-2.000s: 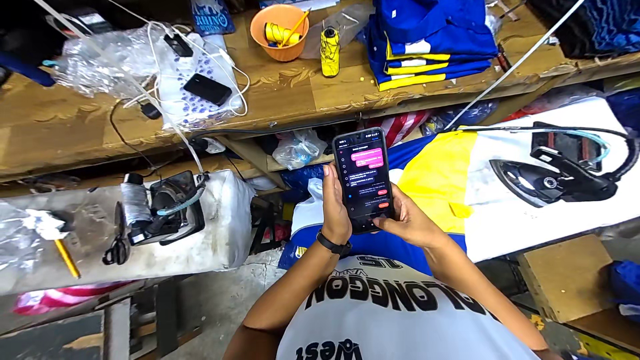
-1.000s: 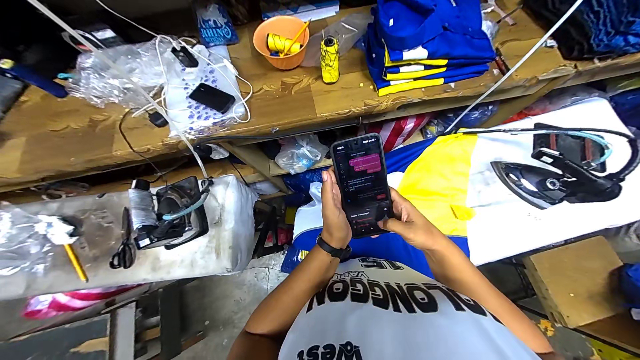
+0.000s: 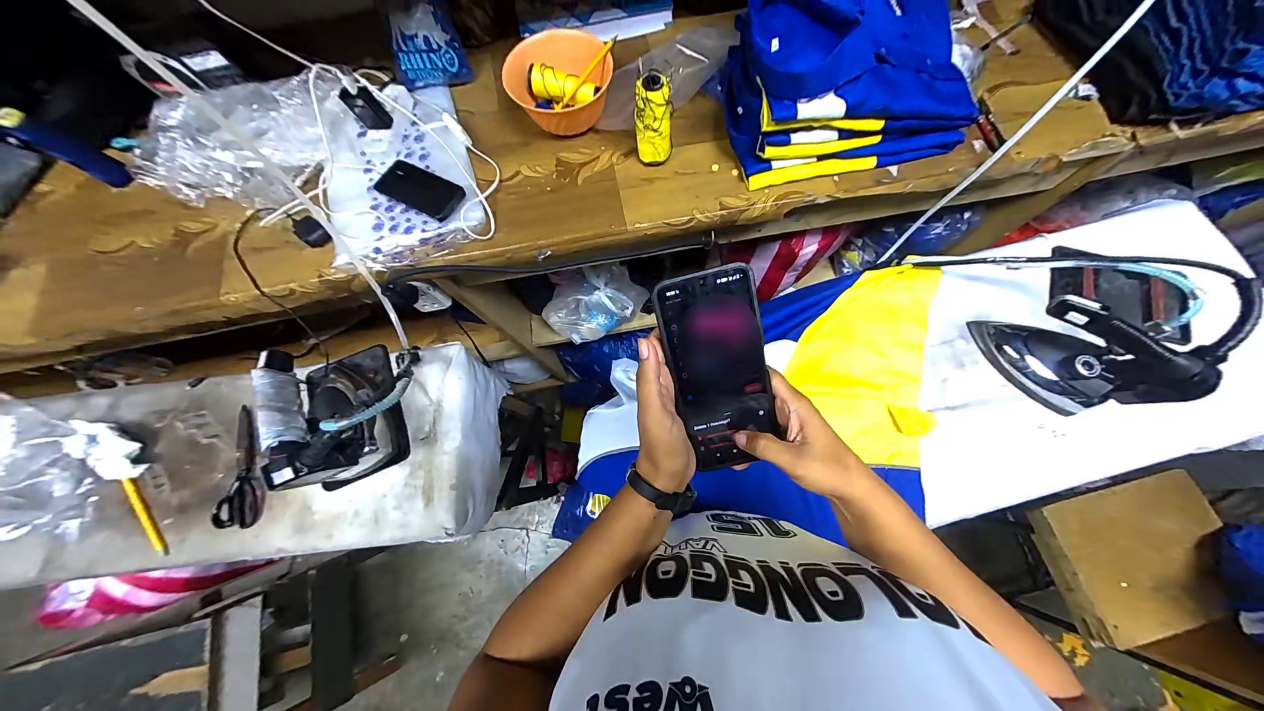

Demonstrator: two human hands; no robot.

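Note:
A black smartphone [image 3: 713,355], upright with its screen lit, is held in front of my chest. My left hand [image 3: 664,420] grips its left edge and wears a dark band at the wrist. My right hand [image 3: 805,444] holds the lower right side, its thumb over the bottom of the screen. Beneath and beyond the hands, a blue, yellow and white garment [image 3: 869,346] lies spread on a padded white board [image 3: 1017,464]. On that board, to the right, rests a black electric iron [image 3: 1096,360] with its cable and hose.
At left, another padded board [image 3: 444,474] bears a second iron [image 3: 355,415], scissors [image 3: 240,484] and a yellow pencil [image 3: 145,515]. The wooden table [image 3: 583,212] behind holds folded blue garments [image 3: 849,89], an orange bowl [image 3: 558,114], a yellow spool [image 3: 653,123] and another phone [image 3: 420,190].
The phone's screen has changed, with a prompt now near its bottom. My right thumb has moved onto the lower screen. Both hands have kept hold of the phone.

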